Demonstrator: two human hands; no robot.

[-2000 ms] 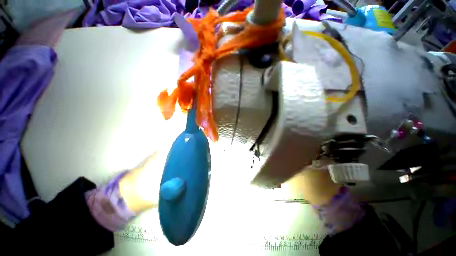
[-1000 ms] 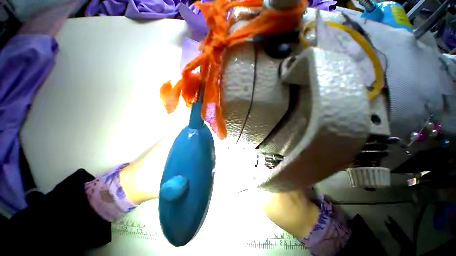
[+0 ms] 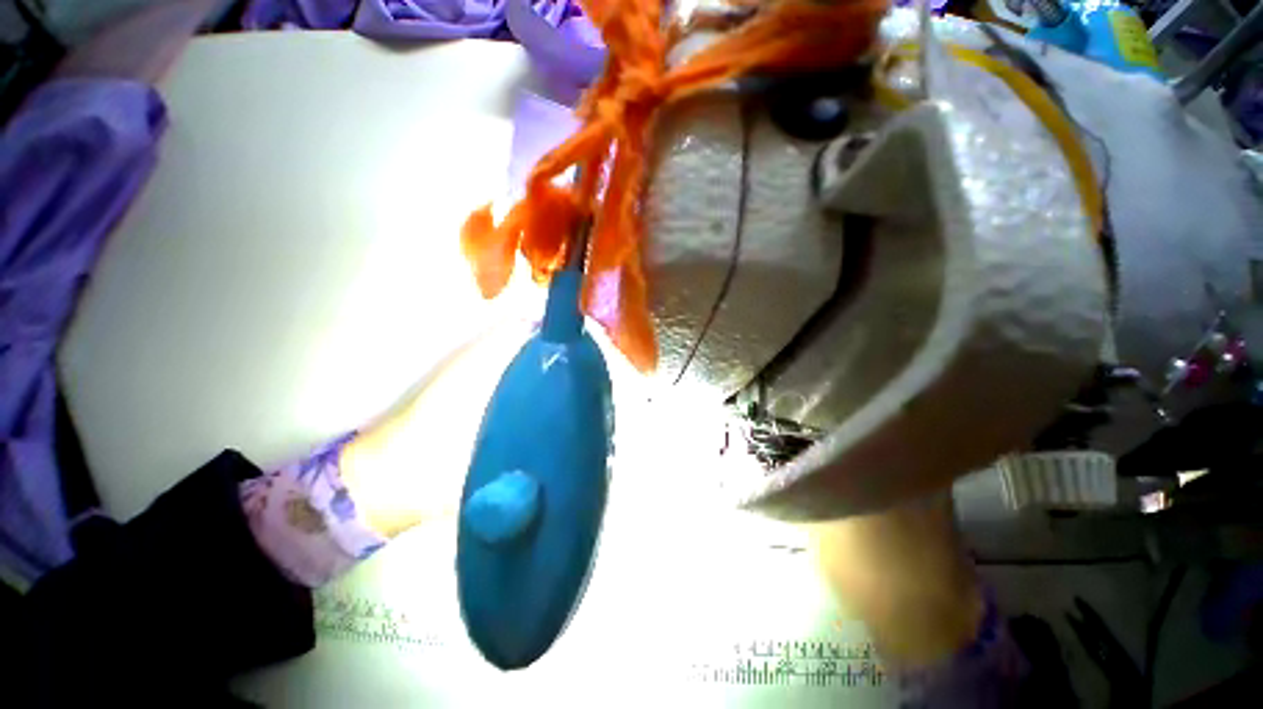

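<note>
The off-white sewing machine head fills the centre right and covers the work spot. Small dark metal parts near the needle show under its edge, in strong glare. The blue lamp switch hangs from the head beside the orange tie. My left hand reaches in from the left; its fingers are lost in glare and behind the blue switch. My right hand is blurred below the head; its fingers are hidden or washed out. I cannot tell what either hand holds.
Purple cloth hangs at the left and more is heaped at the back. A printed ruler runs along the near edge of the white table. Dark snips, it seems, lie at the lower right. Pins stick on the machine.
The view has shifted, so the machine head and blue switch sit further right and larger. My right wrist has moved right and is blurred. My left wrist stays nearly in place.
</note>
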